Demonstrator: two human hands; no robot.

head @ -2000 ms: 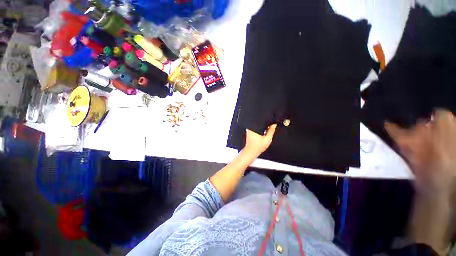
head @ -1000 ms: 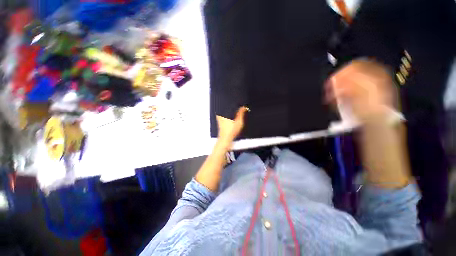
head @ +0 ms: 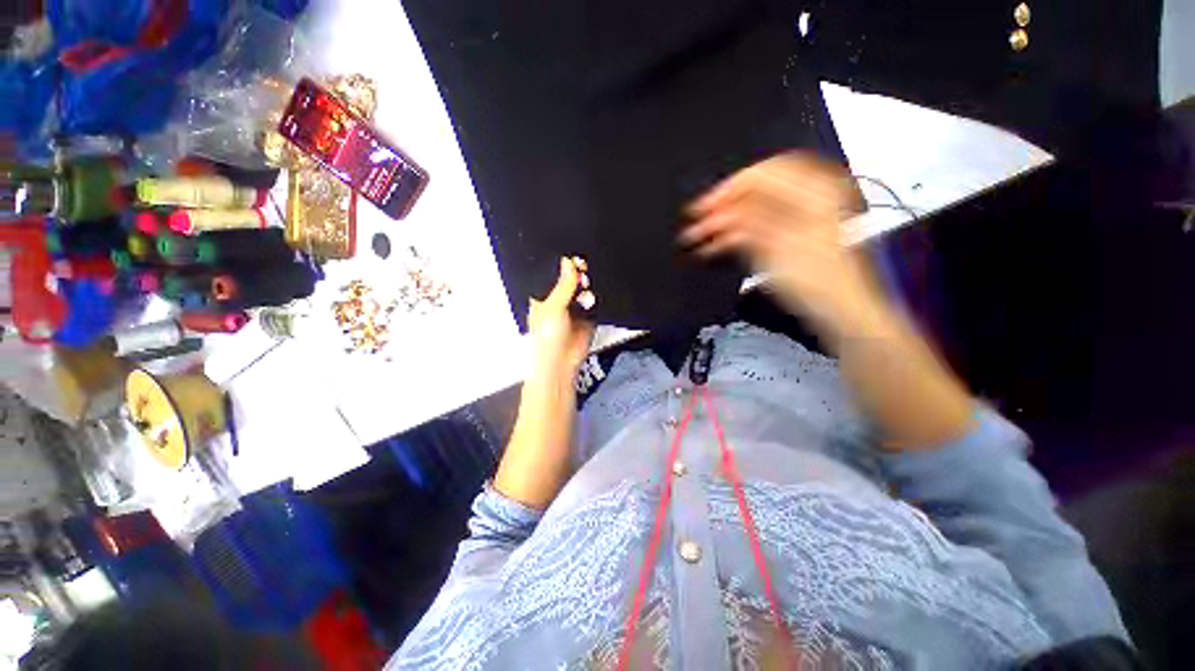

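Observation:
A large black fabric panel (head: 629, 157) lies in front of me, reaching the table's front edge. My left hand (head: 558, 319) is at its near left corner, thumb on top and the other fingers hidden, pinching the fabric. Two small shiny buttons (head: 586, 299) show beside the thumb. My right hand (head: 786, 216) is blurred, raised over the panel's right part; whether it holds a needle cannot be seen. A thin dark loop, like thread, shows on the white surface to its right.
Loose gold-white buttons (head: 362, 319) and a black disc (head: 381, 245) lie left of the panel. Behind them are a smartphone (head: 354, 147), a gold button box (head: 321, 214), thread cones (head: 197, 249) and a yellow reel (head: 177, 417). Another black piece at right carries gold buttons (head: 1020, 26).
The view has turned, shifting the table items. My right hand has moved left over the panel. My left hand stays at the panel, where buttons now show beside the thumb.

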